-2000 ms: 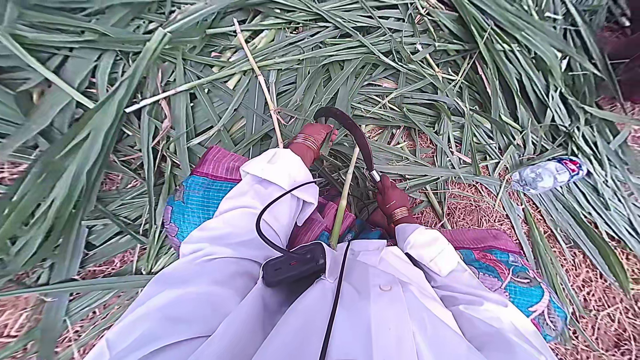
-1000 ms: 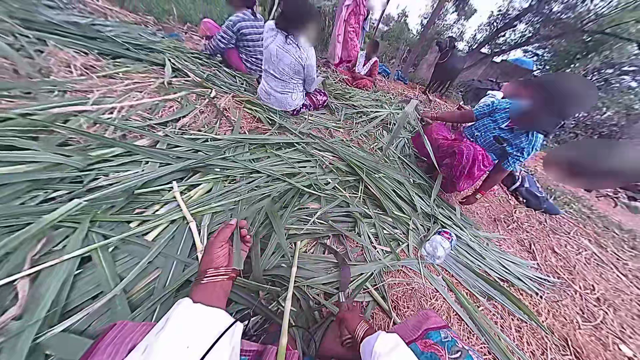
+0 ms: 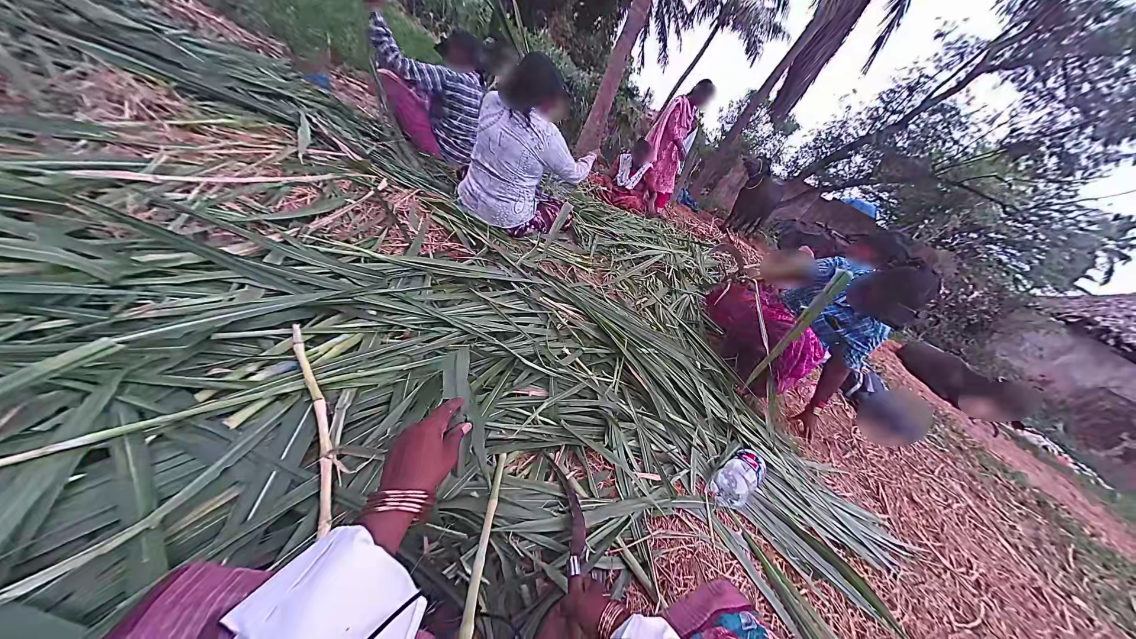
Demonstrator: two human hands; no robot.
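My left hand, with bangles at the wrist, reaches over the green cut leaves. Its thumb stands apart from the fingers, beside an upturned leaf piece, and no hold on it shows. At the bottom, my right hand is closed around the handle of a sickle. The dark curved sickle blade points up and away among the leaves; its tip is hard to make out. Between my hands lies a pale green stalk. A dry stalk lies left of my left hand.
A clear plastic bottle lies right of the sickle on dry straw. A person in blue and magenta bends over leaves at the right. Other people sit farther back, one in a pale top. Dark animals and trees stand beyond.
My left hand was at the curved sickle two seconds ago; it is now away from it, over the leaves. My right hand stays on the handle. The view has tilted up strongly.
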